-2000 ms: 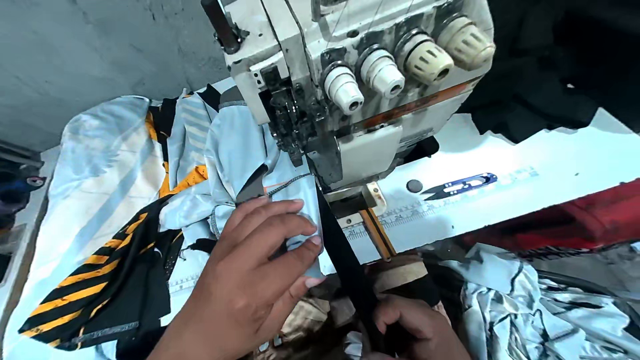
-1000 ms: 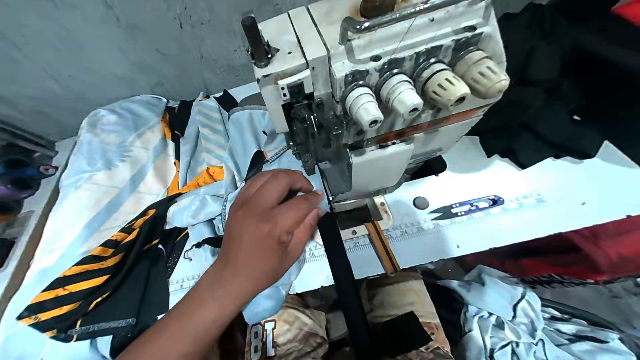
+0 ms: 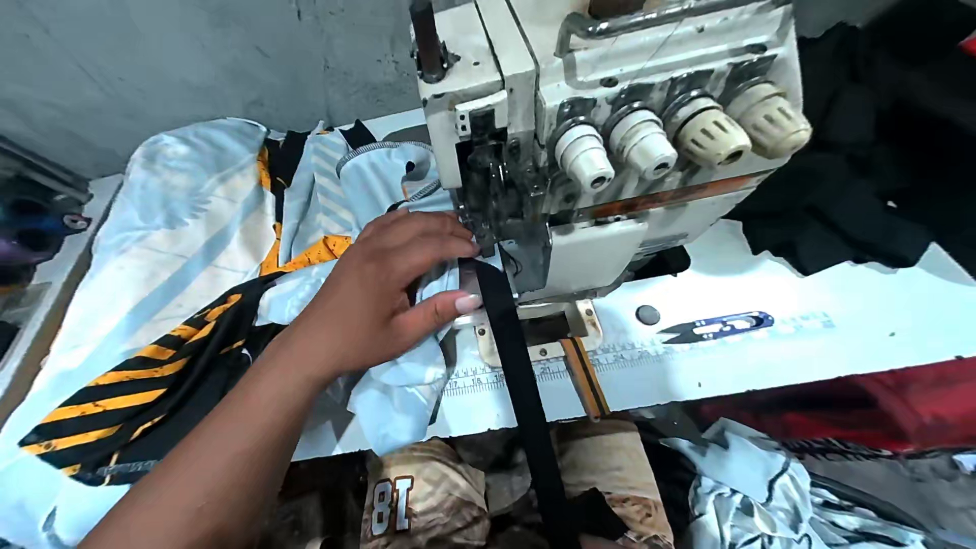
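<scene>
My left hand (image 3: 396, 290) rests at the presser foot of an overlock sewing machine (image 3: 496, 175), fingers spread over light blue fabric (image 3: 404, 408) and beside the upper end of a black fabric strip (image 3: 522, 374). Whether the fingers pinch the strip is unclear. From the foot the strip runs down over the table edge toward the lap. Only a sliver of my right hand (image 3: 598, 542) shows at the bottom edge, by the strip's lower end; its fingers are hidden. A light blue garment with black and orange striped parts (image 3: 130, 381) lies left of the machine.
Blue thread snips (image 3: 720, 327) and a small round dark disc (image 3: 647, 315) lie on the white table (image 3: 854, 328) right of the needle plate. A measuring tape is along the table front. Black cloth (image 3: 862, 168) is piled behind, red cloth (image 3: 862, 404) and grey-white cloth (image 3: 755, 488) in front.
The left hand has gone from lying flat on the blue fabric to the presser foot. The right hand, seen on the black strip two seconds ago, has moved down almost out of view.
</scene>
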